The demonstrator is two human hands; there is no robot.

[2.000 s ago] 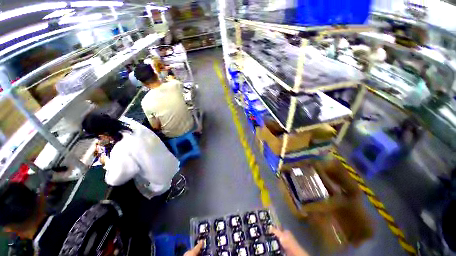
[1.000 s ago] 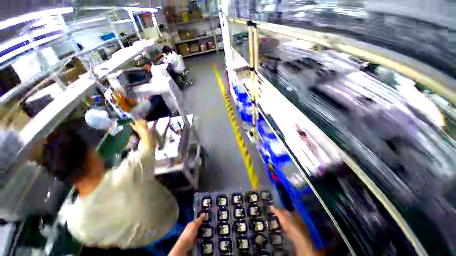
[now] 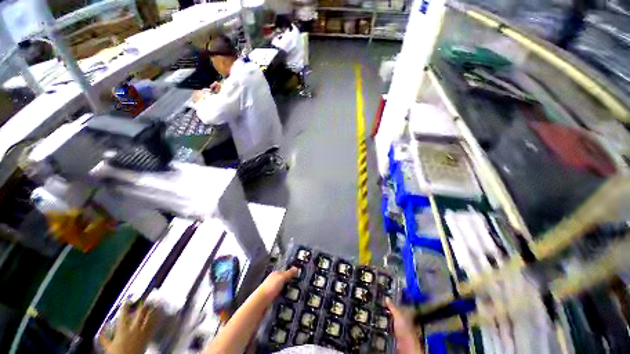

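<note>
A clear blister tray [image 3: 330,294] with a grid of square pockets is at the bottom centre. The pockets hold dark squarish units with pale centres. My left hand [image 3: 266,294] grips the tray's left side, thumb over the upper left edge. My right hand [image 3: 401,325] holds its right side and is partly cut off by the bottom edge. The fingers under the tray are hidden. A pale rounded shape covers part of the tray's bottom edge.
A white bench with a dark handheld device [image 3: 224,282] is close on the left, with another person's hand [image 3: 131,330] beside it. A seated person in white [image 3: 249,110] is further ahead. A grey aisle has a yellow floor line [image 3: 361,159]. Racks with blue bins [image 3: 404,187] line the right.
The view has advanced along the aisle. The person in the cream shirt has dropped out of view, and the white bench is nearer. The tray stays held in both hands, now tilted and larger in view.
</note>
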